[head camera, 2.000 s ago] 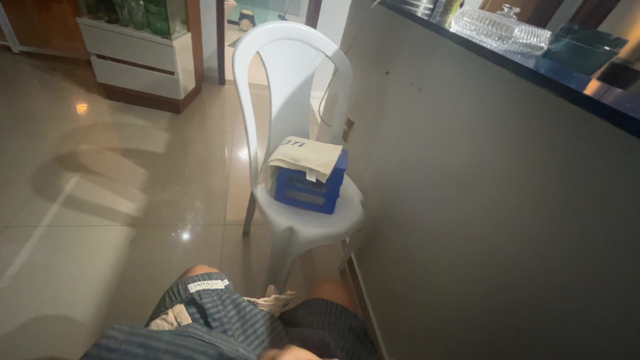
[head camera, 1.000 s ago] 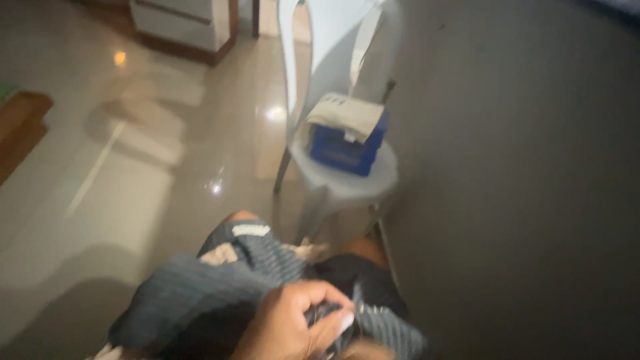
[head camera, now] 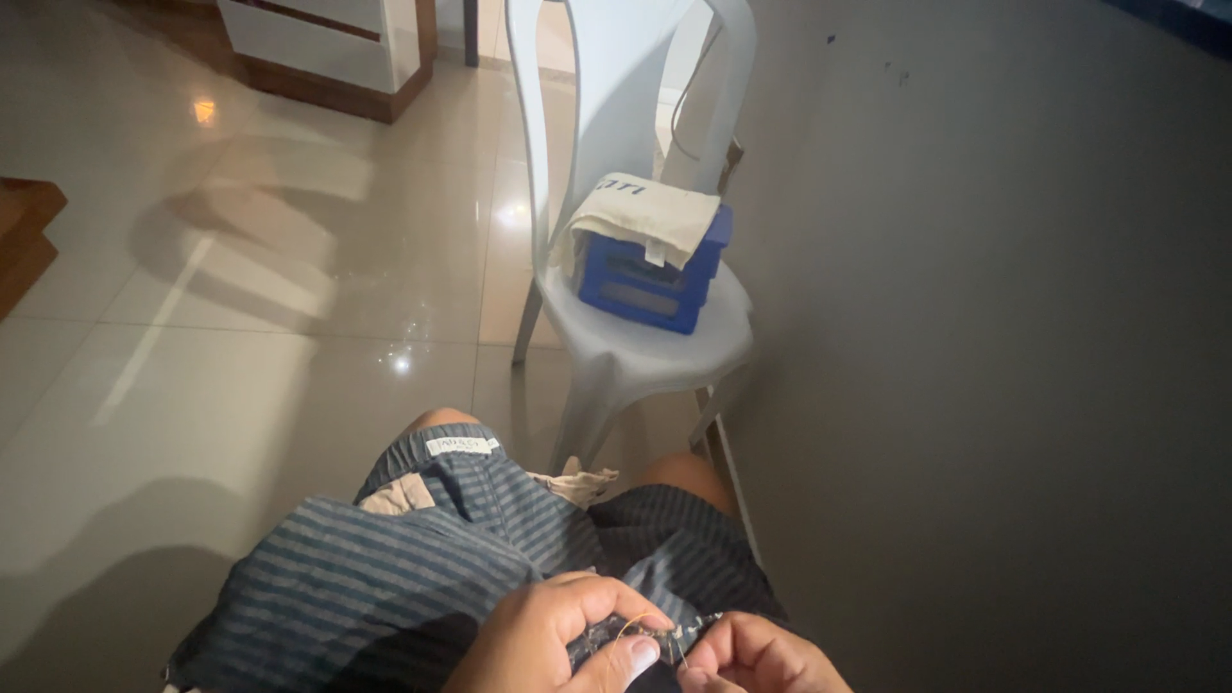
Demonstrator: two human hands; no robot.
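Note:
A blue-grey striped garment (head camera: pixel 385 568) with an elastic waistband and a sewn label lies over my lap. At the bottom of the view my left hand (head camera: pixel 568 635) pinches a gathered part of the striped cloth between thumb and index finger. Close on its right, my right hand (head camera: pixel 756 654) has its fingertips together at the edge of the same cloth. A thin light thread (head camera: pixel 630 626) loops over the cloth between both hands. Whether a needle is in the right fingertips cannot be told.
A white plastic chair (head camera: pixel 664 356) stands ahead, bearing a blue plastic basket (head camera: pixel 640 298) with a cream cloth (head camera: pixel 654 212) draped on top. A grey wall (head camera: pixel 962 385) runs along the right. A white drawer cabinet (head camera: pixel 308 43) stands back left, with a wooden furniture edge (head camera: pixel 24 231) at far left.
Both hands have come into fuller view, together at the cloth; two seconds ago they were barely visible at the bottom edge. The view has tilted down.

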